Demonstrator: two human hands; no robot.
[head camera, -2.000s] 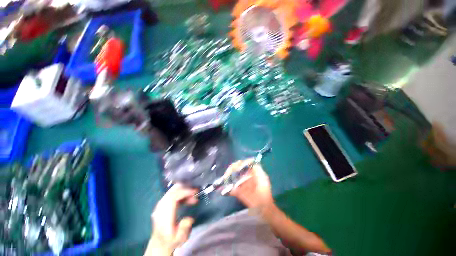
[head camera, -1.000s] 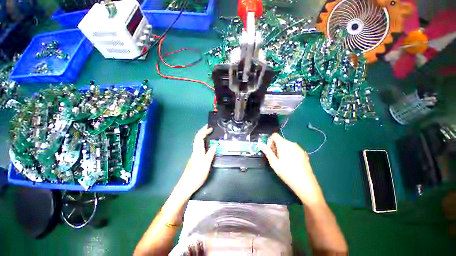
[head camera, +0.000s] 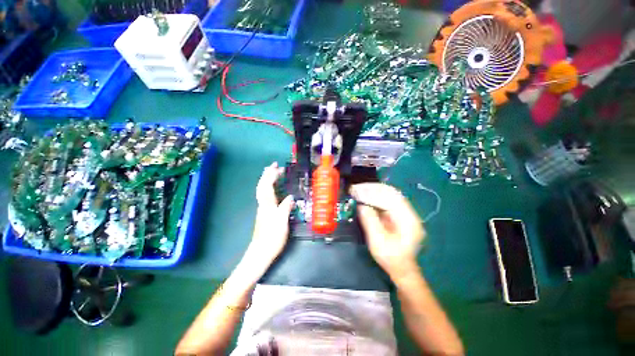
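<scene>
The black test fixture stands directly before me. Its red ribbed handle is lowered toward me and covers the middle of the board nest. Ends of a green circuit board show on both sides of the handle. My left hand is at the fixture's left side, with thumb and fingers apart by the board's left end. My right hand is at the right side, fingers curled near the board's right end; whether it grips the board is unclear.
A blue tray heaped with boards is at left. Behind are a white power supply, a smaller blue tray, a loose board pile and an orange fan. A smartphone and tool cup are at right.
The red handle has come down from upright toward me, over the board. My hands were at the board's two ends and remain beside it. The view has shifted slightly.
</scene>
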